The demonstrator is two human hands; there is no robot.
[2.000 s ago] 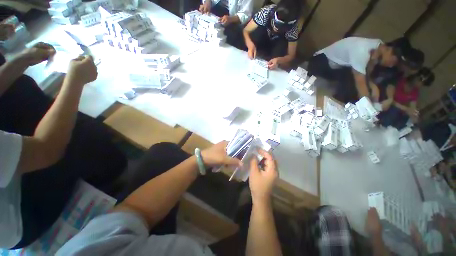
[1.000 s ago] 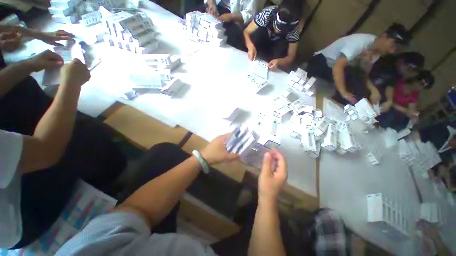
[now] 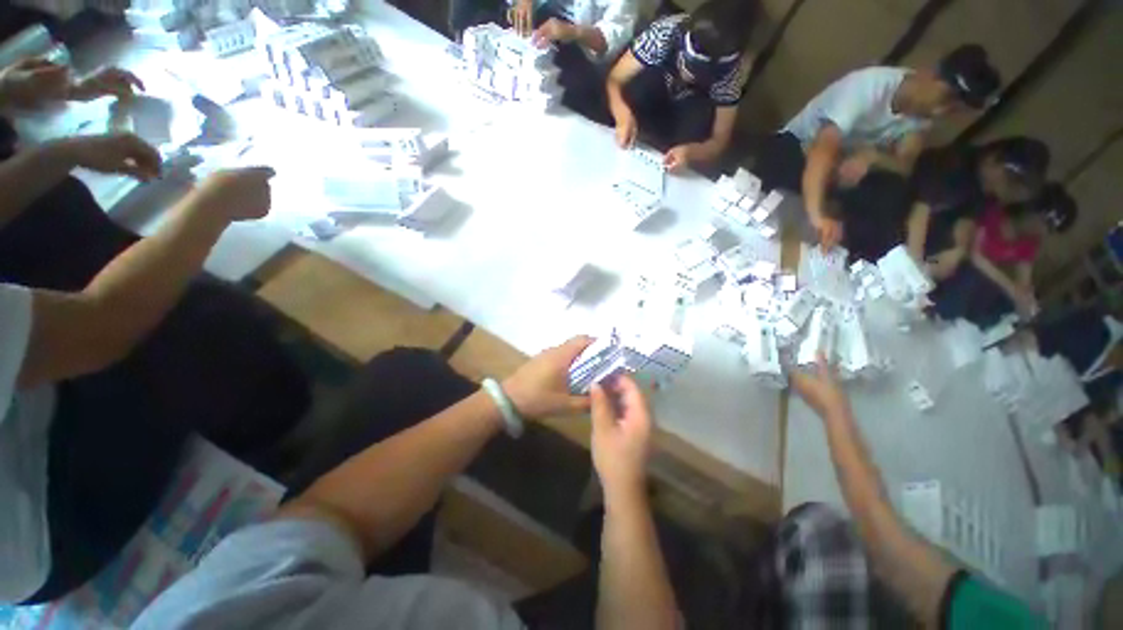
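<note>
My left hand (image 3: 544,379), with a pale bangle at the wrist, holds a stack of flat blanks (image 3: 599,359) over the near table edge. My right hand (image 3: 623,416) is at the lower side of the stack, fingers bent against it. A white box shape (image 3: 663,354) with dark print lies just beyond the stack; whether it touches the stack is unclear. My fingers hide the lower edges of the blanks. A small folded white piece (image 3: 581,283) lies on the table beyond my left hand.
A loose heap of white cartons (image 3: 807,322) lies ahead right. Stacked cartons (image 3: 323,71) stand far left. Brown cardboard (image 3: 357,308) edges the white table. A neighbour's arms are at left. Another person's arm (image 3: 856,455) reaches from lower right to the heap. People sit across the table.
My right hand has moved left and in against the stack; the piece it held out to the right no longer shows there. An arm with a green sleeve has come in at right.
</note>
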